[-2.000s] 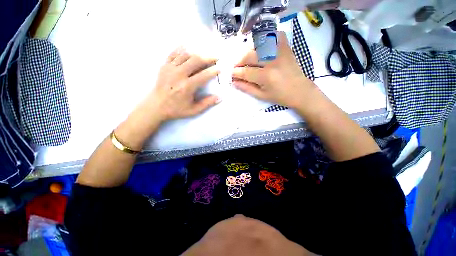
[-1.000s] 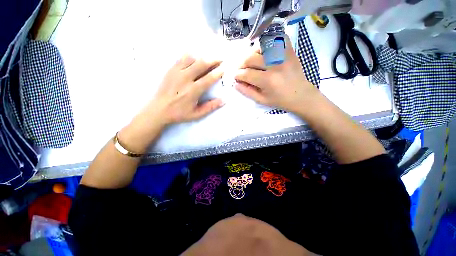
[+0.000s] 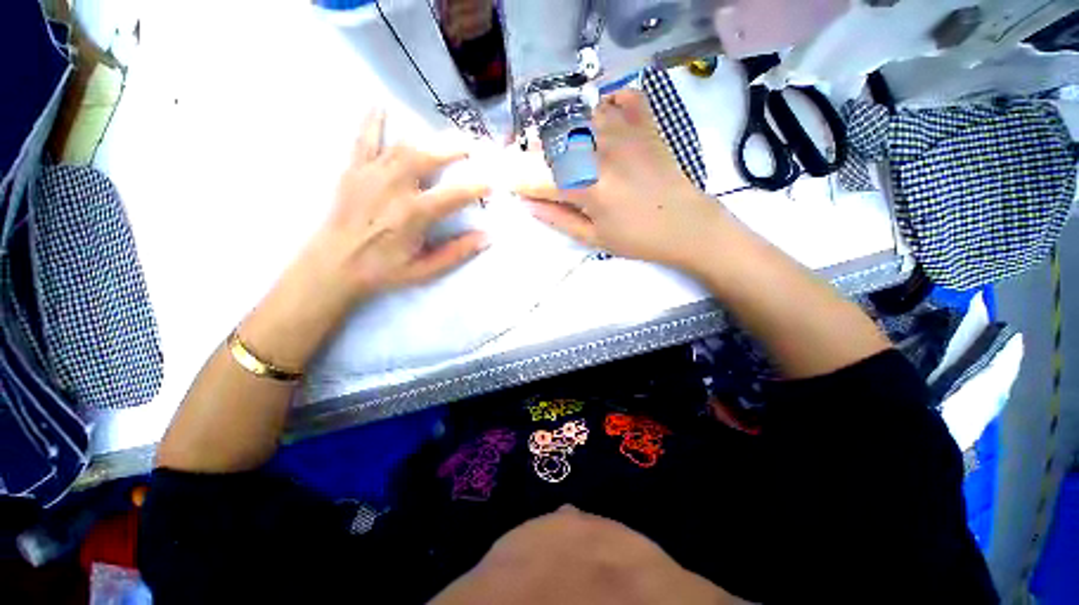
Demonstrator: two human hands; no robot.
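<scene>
A white backing piece (image 3: 402, 319) lies on the glaring white table in front of the needle area (image 3: 515, 148). My left hand (image 3: 396, 219) rests flat on it with fingers spread, left of the needle. My right hand (image 3: 627, 189) lies on the piece at the right, its fingertips close to my left fingertips and partly behind the grey-blue foot attachment (image 3: 575, 154). A bit of checked fabric (image 3: 674, 124) shows beyond my right hand. Glare hides the stitch line and most fabric edges.
The sewing machine head (image 3: 663, 36) hangs above my hands. Black scissors (image 3: 790, 140) lie at the right, before a checked pile (image 3: 982, 189). A rounded checked piece (image 3: 95, 284) and stacked dark panels (image 3: 36, 390) are at the left. The measuring scale (image 3: 509, 369) edges the table.
The view has tilted and shifted, so the machine head looks larger and lower. My hands stay on the white piece near the needle, with the left fingers spread wider.
</scene>
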